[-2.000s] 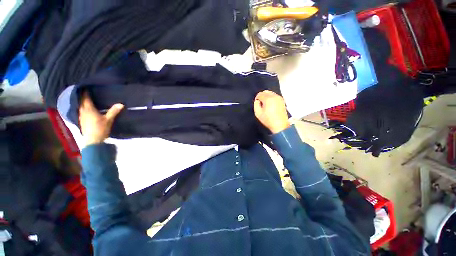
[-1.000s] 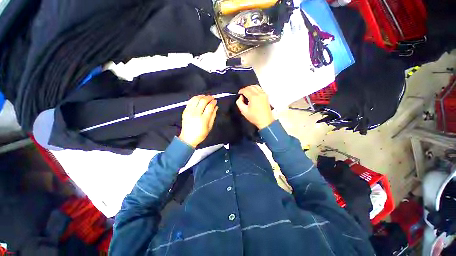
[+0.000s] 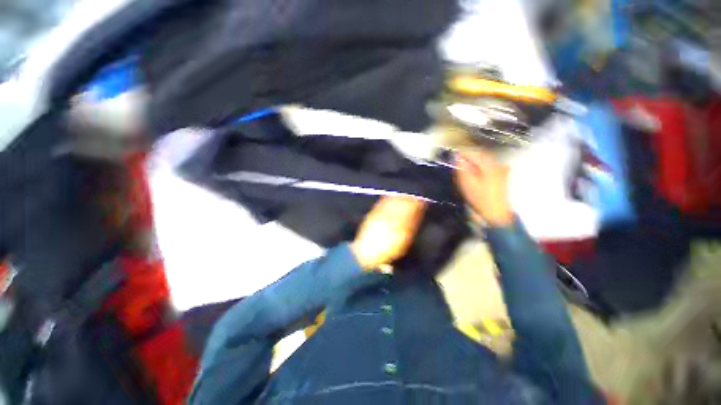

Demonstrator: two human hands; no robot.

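The frame is strongly blurred. A black garment piece (image 3: 316, 162) with a white stripe along it lies over the padded board (image 3: 175, 150), whose rounded end shows at the left. My left hand (image 3: 389, 229) is on the garment just below the stripe, at its right part, and grips the cloth. My right hand (image 3: 484, 186) is at the garment's right end, just below the iron; its fingers are blurred and I cannot tell what they hold. The steam iron (image 3: 502, 88) with its orange-yellow handle stands on its rest at the upper right.
A large black garment pile (image 3: 316, 55) is behind the board. White cloth (image 3: 213, 245) covers the table. Dark scissors (image 3: 589, 166) lie by a blue pad (image 3: 613, 170) at the right. Red crates stand at the right (image 3: 672, 150) and lower left (image 3: 146, 300).
My left hand has moved from the garment's left end to its right part. My right hand has moved up beside the iron. The garment's left end has drawn in from the board's end. The view has shifted.
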